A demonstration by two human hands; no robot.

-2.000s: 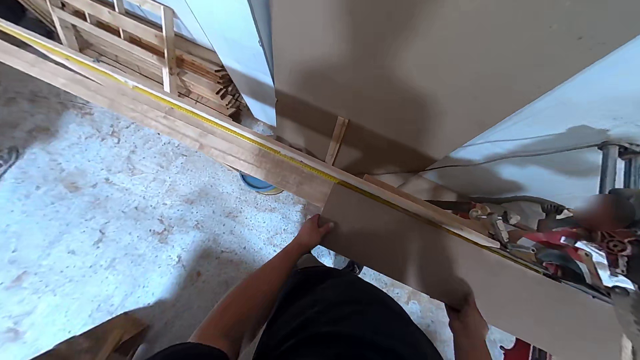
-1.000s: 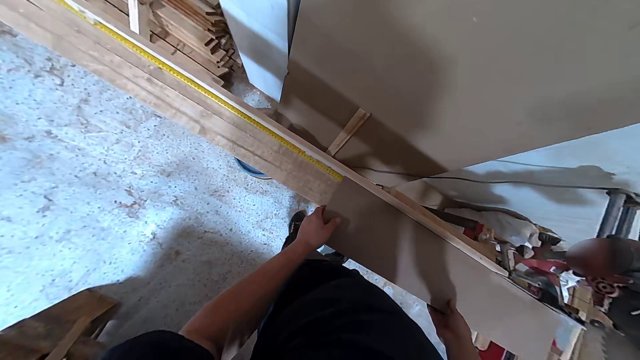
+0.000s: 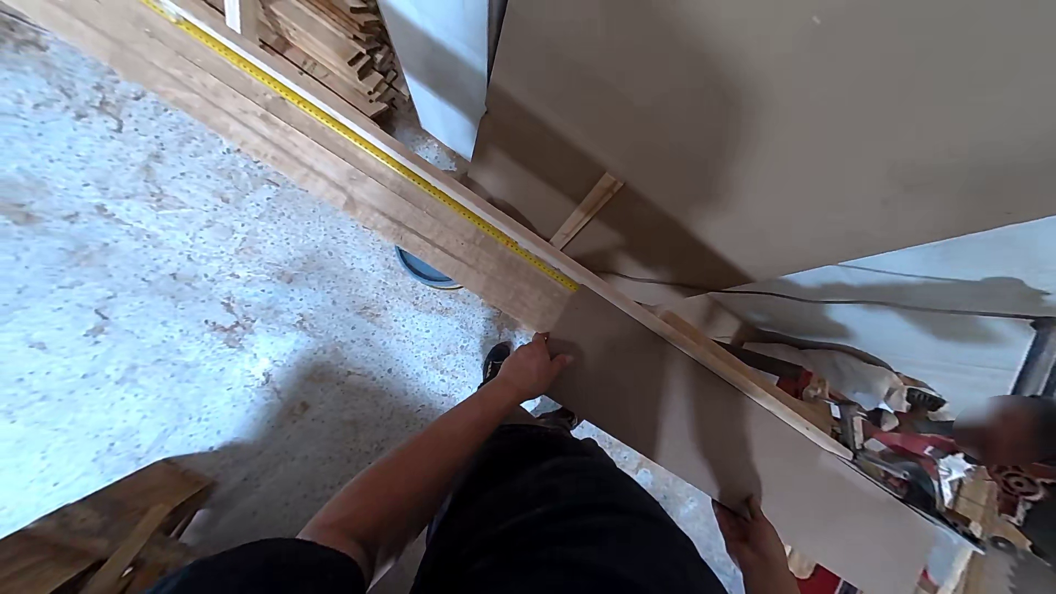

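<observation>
A long brown board [image 3: 660,388] lies on the wooden bench, its back edge along a raised wooden fence [image 3: 742,379]. My left hand [image 3: 530,367] grips its left front corner, thumb on top. Farther right, my right hand [image 3: 752,532] holds the front edge, fingers partly hidden beneath. A yellow measuring tape [image 3: 371,148] runs along the bench by the fence and meets the board's left end. At the right stands a red power saw [image 3: 916,454], its blade beside the board's far part; some of it is blurred.
Large brown sheets [image 3: 784,124] lean behind the bench. Stacked wood strips [image 3: 330,49] lie at the upper left. A blue round container [image 3: 425,268] is on the speckled floor below the bench. A dark cable [image 3: 808,299] crosses behind. A wooden piece [image 3: 107,520] stands at lower left.
The board and both hands keep about the same places along the bench, the board's left end staying by the tape. The view has shifted somewhat.
</observation>
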